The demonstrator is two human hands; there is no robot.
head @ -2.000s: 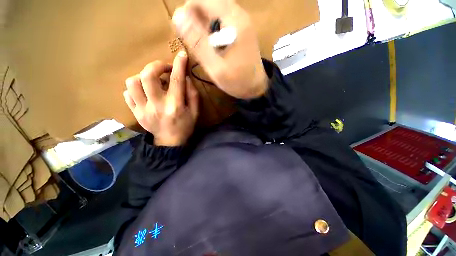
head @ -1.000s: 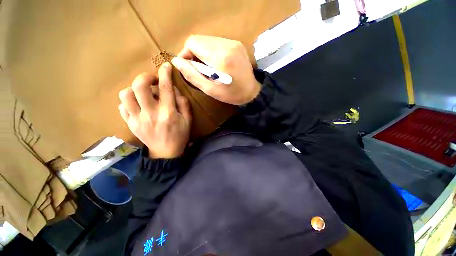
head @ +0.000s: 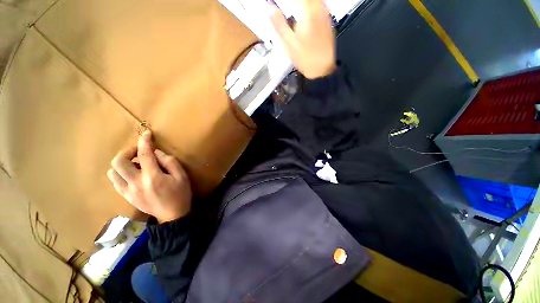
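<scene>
The brown panel (head: 183, 65) covers the table at the left, with a stitched seam down it and a curved cut-out at its right. The small gold-brown motif (head: 142, 127) sits at the seam's lower end. My left hand (head: 153, 183) lies on the panel, index fingertip touching the motif, other fingers curled and grasping nothing visible. My right hand (head: 309, 41) is off the panel, over the white table at the top, blurred and cut off by the top edge. Its fingertips, and anything in them, cannot be made out. The white pen-like tool is not visible.
Layered brown panels (head: 50, 272) lie at lower left. White paper (head: 112, 229) is at the table edge, above a round blue bin (head: 145, 281). A red-topped unit (head: 503, 106) stands at right, with a blue box (head: 494, 198) below. The white table's edge (head: 260, 97) shows.
My right hand has left the motif, moving up and right to the white table. My left hand stays at the motif. The view has shifted, and the panel's cut-out edge now shows.
</scene>
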